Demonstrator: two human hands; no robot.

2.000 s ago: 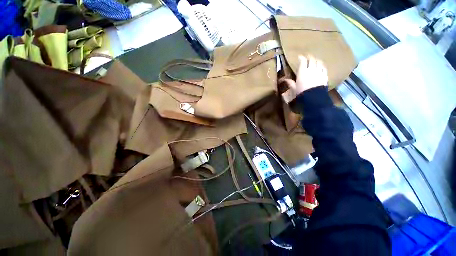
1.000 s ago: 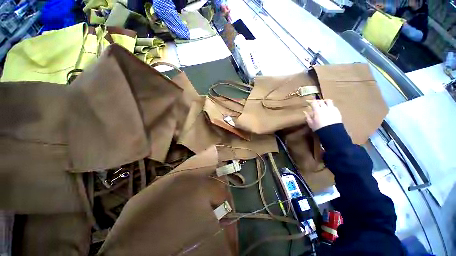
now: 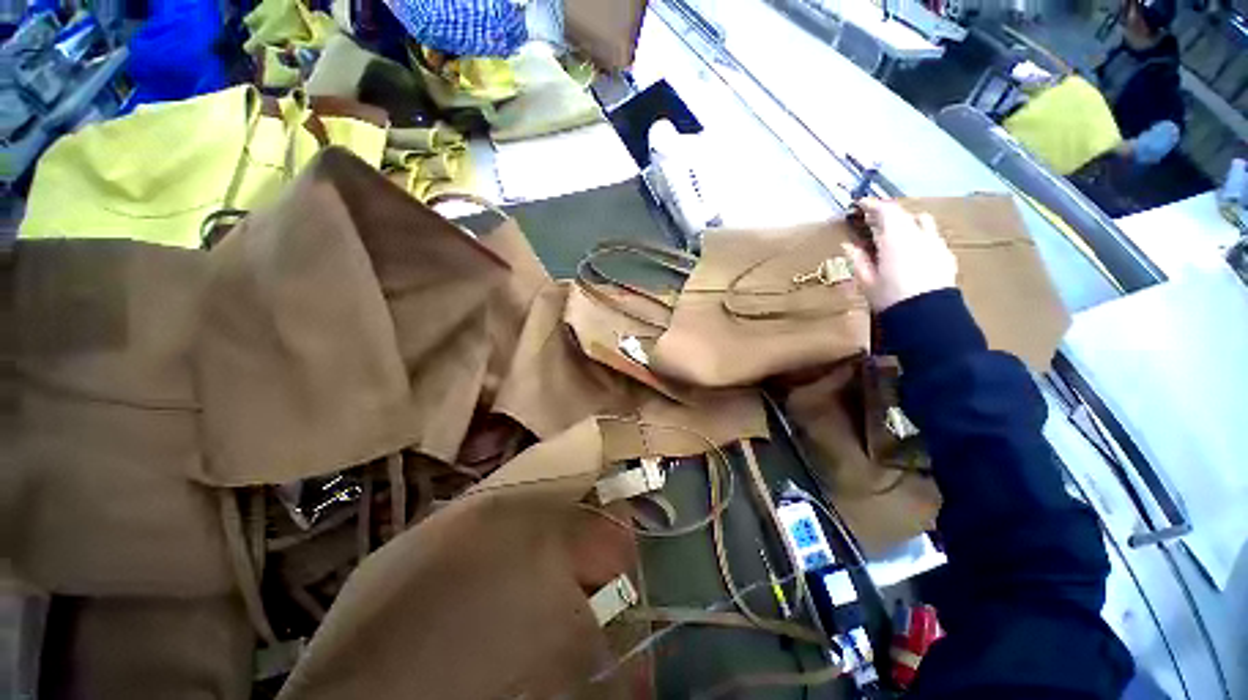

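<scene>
A brown bag (image 3: 767, 328) lies at the upper right of the pile, with a thin strap and a pale tab with gold metal (image 3: 829, 272) on it. My right hand (image 3: 906, 256) comes from the lower right and grips the bag's top edge beside this tab, fingers bent over the edge. The dark sleeve hides part of the bag behind it. Another pale tab (image 3: 899, 421) shows below the hand. A large brown bag (image 3: 452, 588) lies nearest me, with two pale tabs at its right edge. My left hand is not in view.
More brown bags (image 3: 301, 328) are piled at left, yellow-green bags (image 3: 137, 171) behind. A white power strip (image 3: 805, 533) with cords and a red can (image 3: 914, 643) lie near my forearm. A curved metal rail (image 3: 1115, 451) is at right. A person (image 3: 1147, 96) holds a yellow piece far right.
The view has swung, so the pile sits lower and further right than at first. My right hand has moved up to the bag's top edge. A pale tab now shows below it.
</scene>
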